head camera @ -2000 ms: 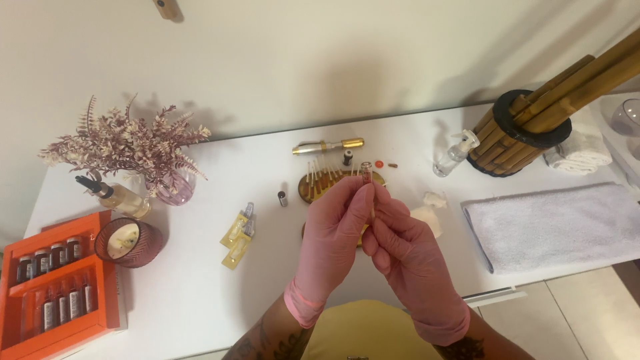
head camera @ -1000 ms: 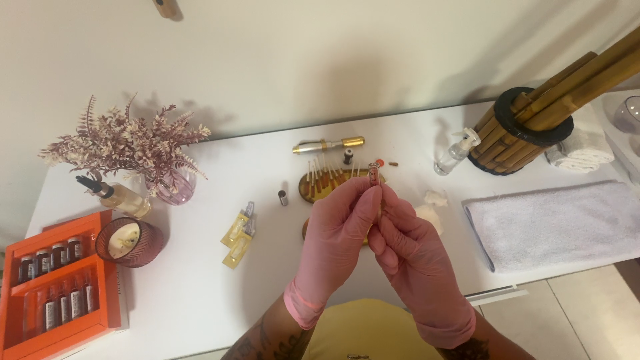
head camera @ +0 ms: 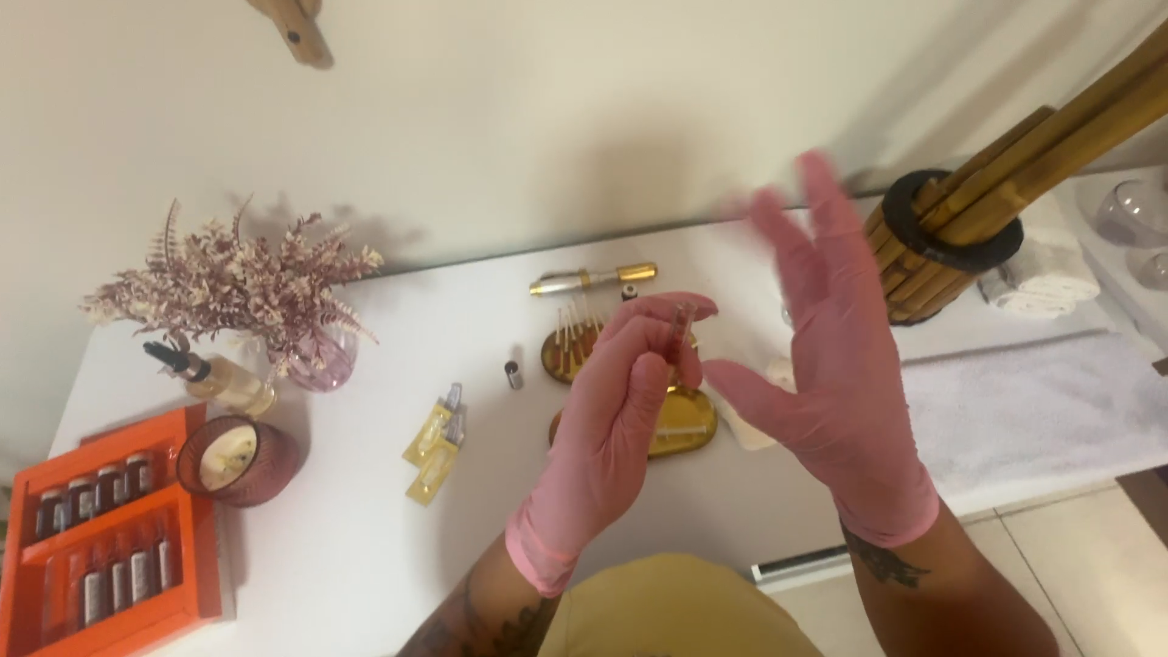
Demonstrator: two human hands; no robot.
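Note:
My left hand (head camera: pixel 620 411), in a pink glove, holds a small clear tube or vial (head camera: pixel 680 330) upright between its fingers. To its right my right hand (head camera: pixel 826 365), also gloved in pink, is raised with fingers spread and nothing in it; the fingertips are blurred. Behind and below the left hand are gold oval trays (head camera: pixel 695 439), one bearing several white-tipped sticks (head camera: pixel 573 328). A silver and gold pen-like device (head camera: pixel 593 279) lies behind them. A small dark-banded vial (head camera: pixel 513 374) and yellow-backed blister packs (head camera: pixel 431 461) lie to the left.
At the left are an orange box of vials (head camera: pixel 196 547), a candle in a glass (head camera: pixel 265 470), a pump bottle (head camera: pixel 233 385) and a pink vase of dried flowers (head camera: pixel 324 356). At the right are a bamboo holder with poles (head camera: pixel 899 274), a folded towel (head camera: pixel 1031 411) and rolled towels (head camera: pixel 1049 274).
My hands were together around the small clear item; now my right hand has let go and moved away to the right with its fingers spread. The left hand still holds the item.

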